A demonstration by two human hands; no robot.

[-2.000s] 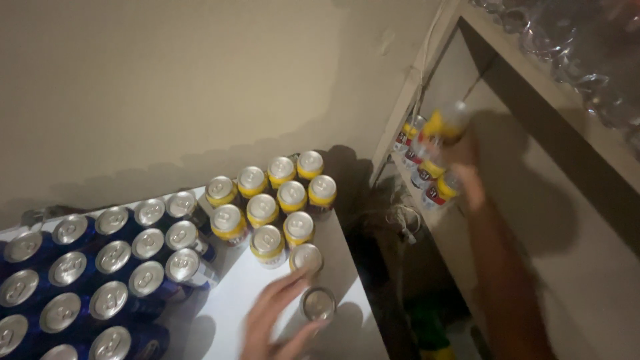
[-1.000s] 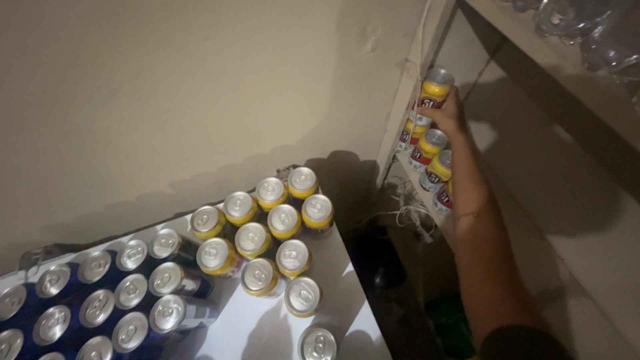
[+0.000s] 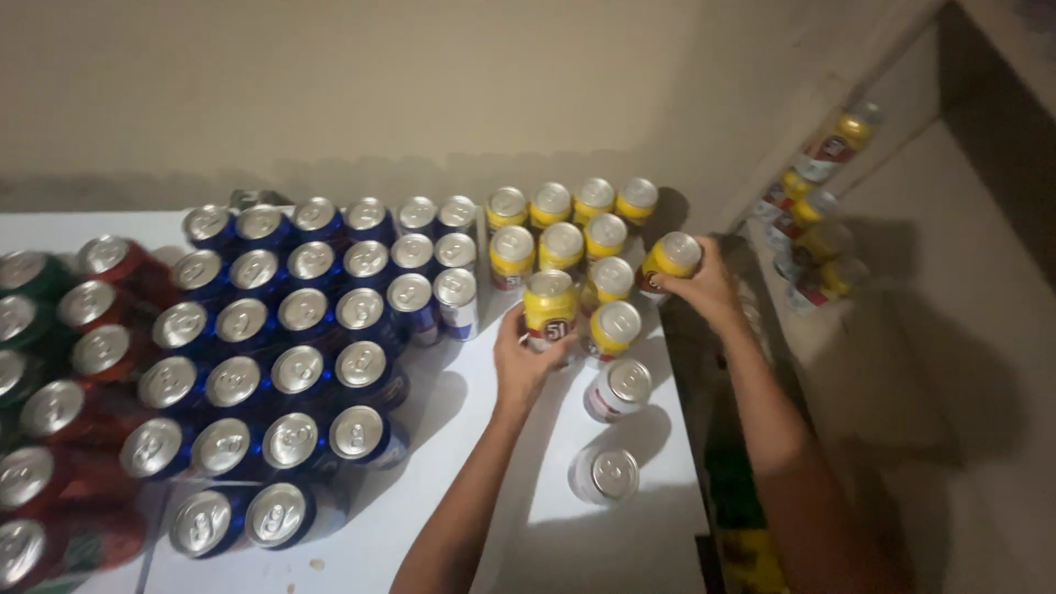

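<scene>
Around a yellow and red drink can (image 3: 550, 304) at the near side of the yellow-can group, my left hand (image 3: 525, 359) closes its fingers. My right hand (image 3: 705, 285) grips another yellow and dark can (image 3: 676, 256) at the right end of that group, by the white surface's edge. Several yellow cans (image 3: 561, 245) stand upright in rows between and behind my hands. Two paler cans, a nearer one (image 3: 606, 475) and a farther one (image 3: 619, 390), stand to the right of my left forearm.
Rows of blue cans (image 3: 302, 309) fill the left half of the white surface (image 3: 511, 528), with red cans (image 3: 103, 351) and green cans (image 3: 21, 318) farther left. At right, more yellow cans (image 3: 835, 147) stand on a shelf beyond a dark gap. A wall runs behind.
My right hand has moved from the shelf to a can at the white surface's right edge. My left hand, out of view one second ago, now holds a can. The view has swung left.
</scene>
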